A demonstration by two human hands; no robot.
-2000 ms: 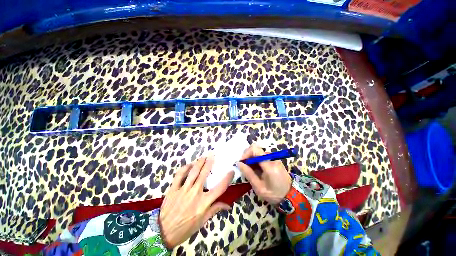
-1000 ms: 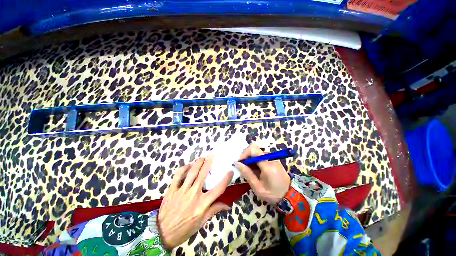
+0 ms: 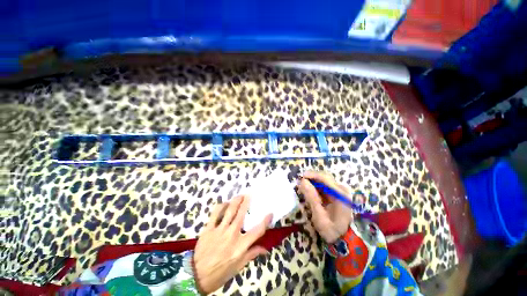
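A small white paper slip (image 3: 270, 196) lies on the leopard-print material (image 3: 144, 202). My left hand (image 3: 228, 245) is bare and lies flat with its fingers on the slip's left edge, holding nothing. My right hand (image 3: 328, 208) holds a blue pen (image 3: 338, 193) just right of the slip. The pen's tip is by the fingertips near the slip's upper right; I cannot tell whether it touches anything. A long blue cutting die (image 3: 216, 147) with cross bars and a pointed right end lies on the material beyond the slip.
Red strips (image 3: 390, 221) show in gaps of the material near me. The blue press beam (image 3: 190, 26) spans the far side, with a white roll or strip (image 3: 358, 71) under it. A dark red board edge (image 3: 430, 144) runs down the right. A blue bin (image 3: 497, 199) stands beyond it.
My right hand has moved right, off the slip's middle, and the pen now slants down to the right. The view has tilted up, showing more of the press beam. My left hand stays on the slip.
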